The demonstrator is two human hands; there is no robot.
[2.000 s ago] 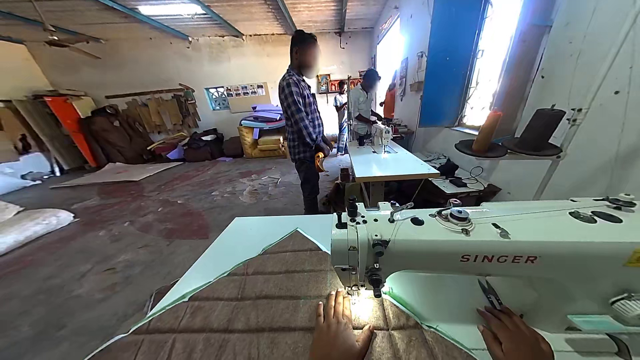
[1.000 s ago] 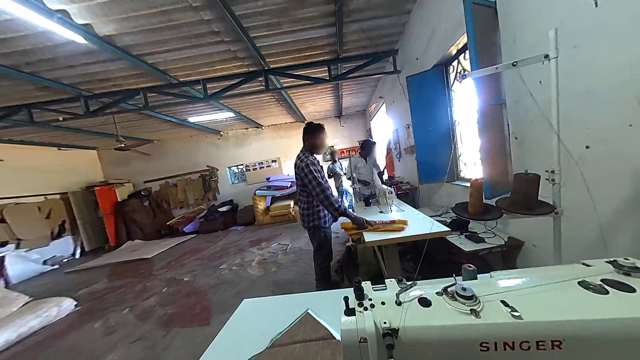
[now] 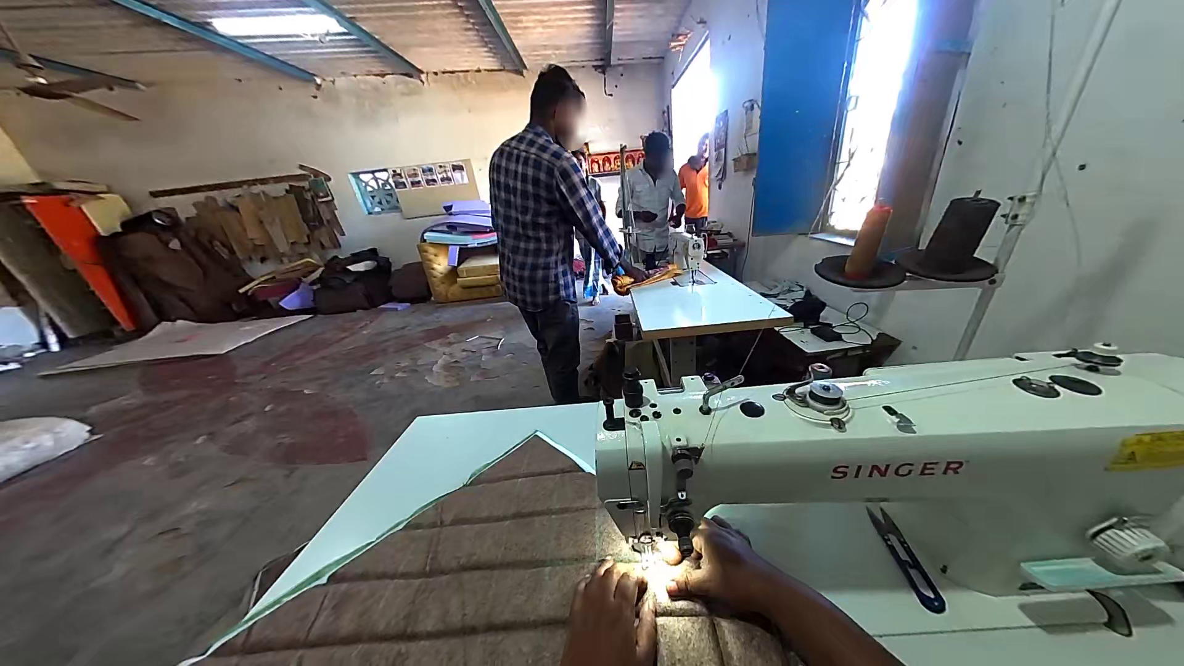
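Observation:
Brown quilted fabric (image 3: 499, 546) with a pale green-white backing edge lies under the needle area of a white Singer sewing machine (image 3: 888, 462). My left hand (image 3: 610, 615) rests on the fabric just in front of the lit presser foot, fingers pointing forward. Close to its right, my right hand (image 3: 726, 564) is bent at the needle area, fingertips at the fabric by the foot; whether it pinches anything is unclear. Thread snips (image 3: 906, 560) with dark handles lie on the machine bed, to the right of my right hand.
Thread cones (image 3: 869, 242) stand on a rack at the right. Beyond the machine is another white sewing table (image 3: 708, 301), where a person in a checked shirt (image 3: 546, 217) holds yellow-orange material. Other people are farther back. Fabric pieces (image 3: 268, 222) hang along the far wall.
My right hand has moved left from beside the thread snips to the needle area. The snips now lie free. The person in the checked shirt has put an arm toward the other table.

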